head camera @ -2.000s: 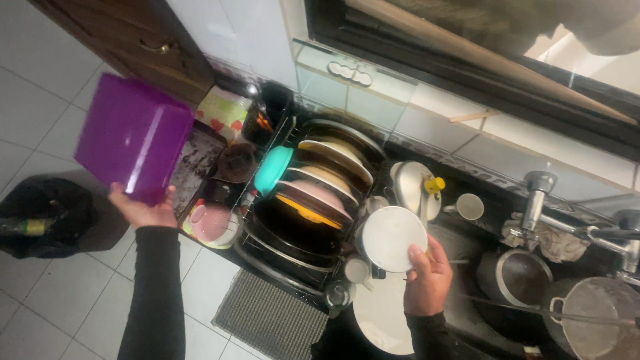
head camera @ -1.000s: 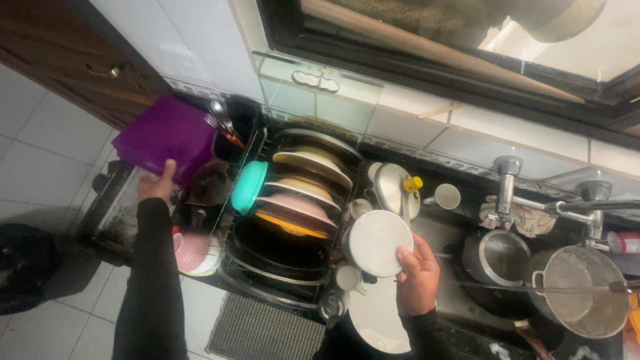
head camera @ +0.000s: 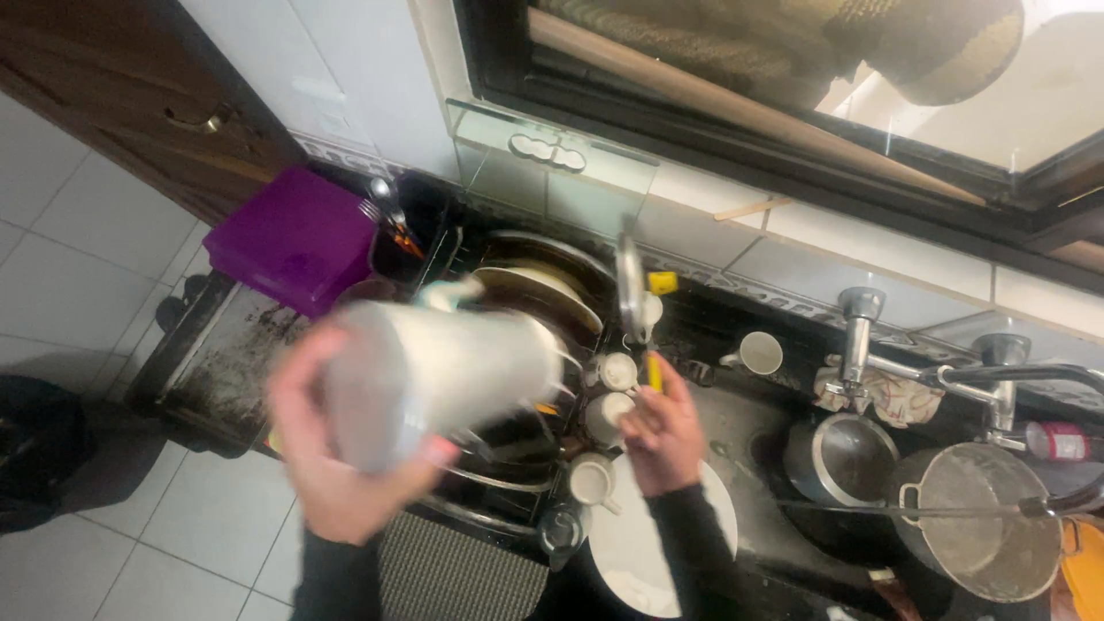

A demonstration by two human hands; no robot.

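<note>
My left hand (head camera: 345, 440) grips a pale cylindrical container (head camera: 448, 371), blurred by motion and tilted over the dish rack. My right hand (head camera: 660, 431) pinches a thin utensil with a yellow handle (head camera: 654, 371); its far end is unclear against a round metal lid (head camera: 631, 285) seen nearly edge-on, with a yellow knob (head camera: 662, 282). Plates (head camera: 552, 289) stand upright in the black rack, partly hidden by the container. White cups (head camera: 592, 479) stand between the rack and the sink, beside a large white plate (head camera: 638, 543).
A purple plastic container (head camera: 293, 241) lies at the left, by a cutlery holder (head camera: 401, 224). On the right are a faucet (head camera: 858, 345), a mug (head camera: 759, 354), a dark pot (head camera: 841, 457) and a large metal pot (head camera: 987, 517). A glass shelf (head camera: 552, 155) juts from the wall.
My left hand has left the purple container, which stays at the left, and now holds the pale container over the rack. My right hand no longer holds the round white item it held before.
</note>
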